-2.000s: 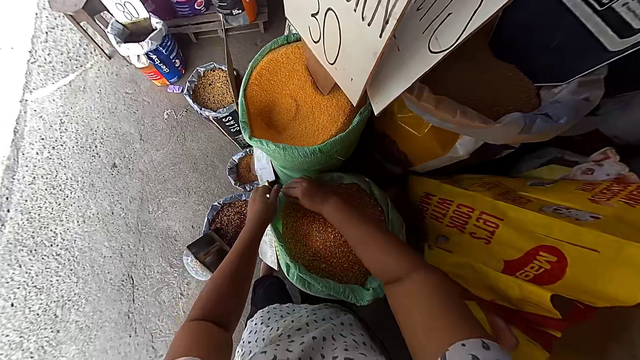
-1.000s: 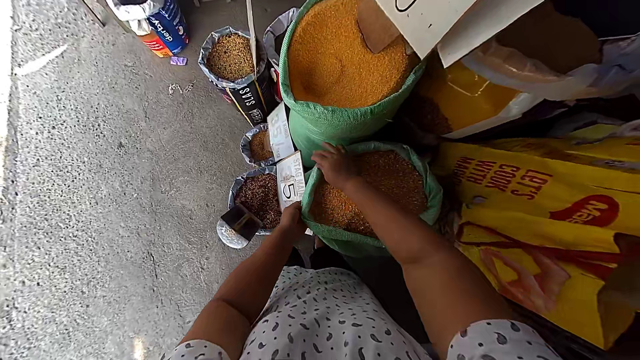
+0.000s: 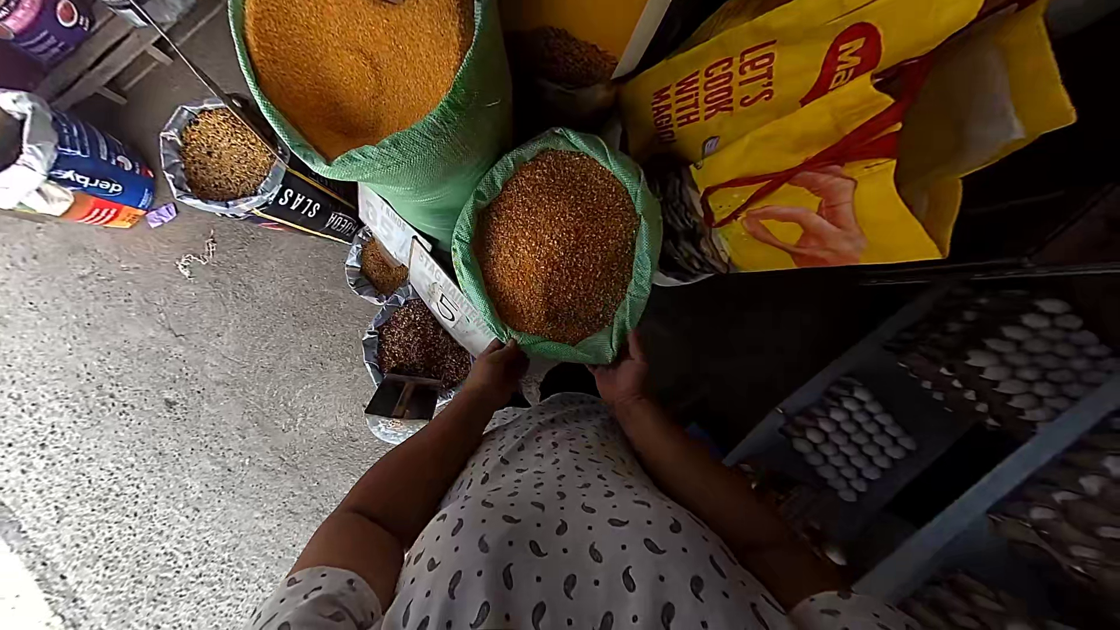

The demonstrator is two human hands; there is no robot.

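Observation:
A green woven sack (image 3: pixel 646 254) with a rolled-down rim stands open in front of me, full of reddish-brown grain (image 3: pixel 560 241). My left hand (image 3: pixel 499 369) grips the near left edge of its rim, close to the lower end of a white price sign (image 3: pixel 448 302). On the near right edge, my right hand (image 3: pixel 623 372) holds the rim between thumb and fingers. Left of the sack, a bag of dark mixed grain (image 3: pixel 422 346) has a dark scoop (image 3: pixel 402 398) at its near edge. A larger green sack of orange-yellow grain (image 3: pixel 359 79) stands behind.
Small bags of grain (image 3: pixel 226 153) (image 3: pixel 383 267) stand to the left on the concrete floor (image 3: pixel 201 350). A blue bag (image 3: pixel 105 166) is farther left. Yellow printed bags (image 3: pixel 787 157) lie at the right. Below them, eggs in trays (image 3: pixel 849 437) sit on a rack.
My right hand has moved from the far left edge of the reddish-brown grain sack to its near right rim. My left hand stays near the sign's lower end. The view has shifted to the right.

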